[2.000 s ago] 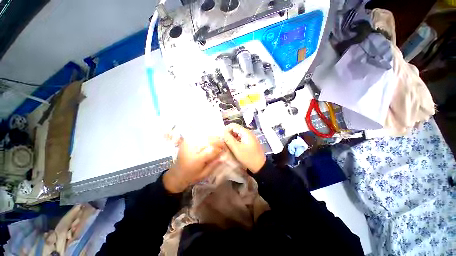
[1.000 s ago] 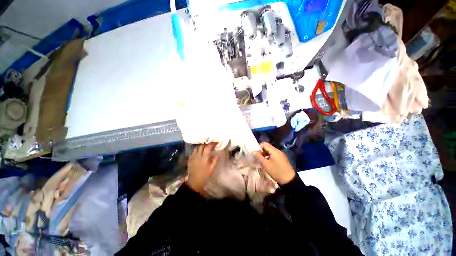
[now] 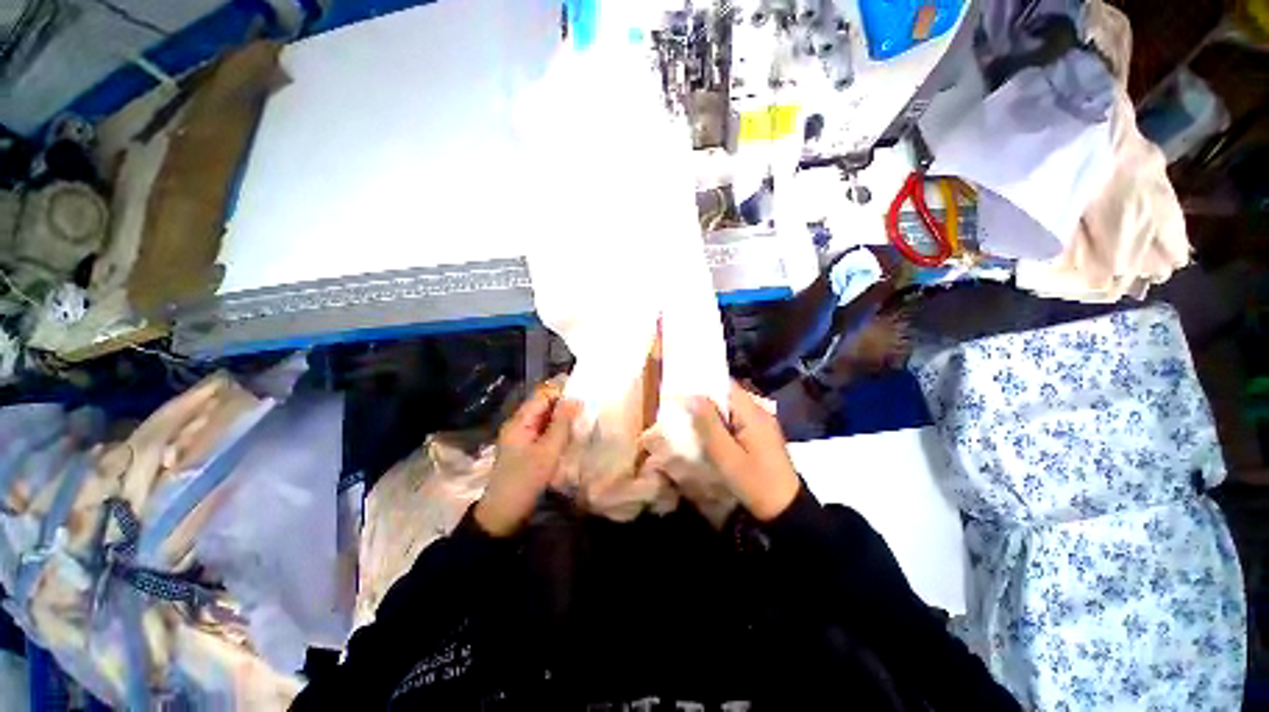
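Observation:
A pale peach garment piece (image 3: pixel 612 251), washed out to white at its upper part, hangs from the machine table's front edge down to my lap. My left hand (image 3: pixel 529 452) grips its left edge near my lap. My right hand (image 3: pixel 745 448) grips its right edge at about the same height. The cloth is spread between the hands, with a fold showing in the middle. Its upper end lies left of the overlock machine's needle area (image 3: pixel 717 195); glare hides where it ends.
Red-handled scissors (image 3: pixel 919 223) lie right of the machine. Lilac-grey and peach pieces (image 3: pixel 1113 209) are piled beyond them. Floral cloth (image 3: pixel 1099 515) is at right. A tied bundle of cut pieces (image 3: pixel 167 515) is at lower left. The white table (image 3: pixel 390 153) has a scale along its front.
My hands have come away from the needle area towards my lap, and the cloth is now stretched out between them. The view has tilted down, showing less of the machine.

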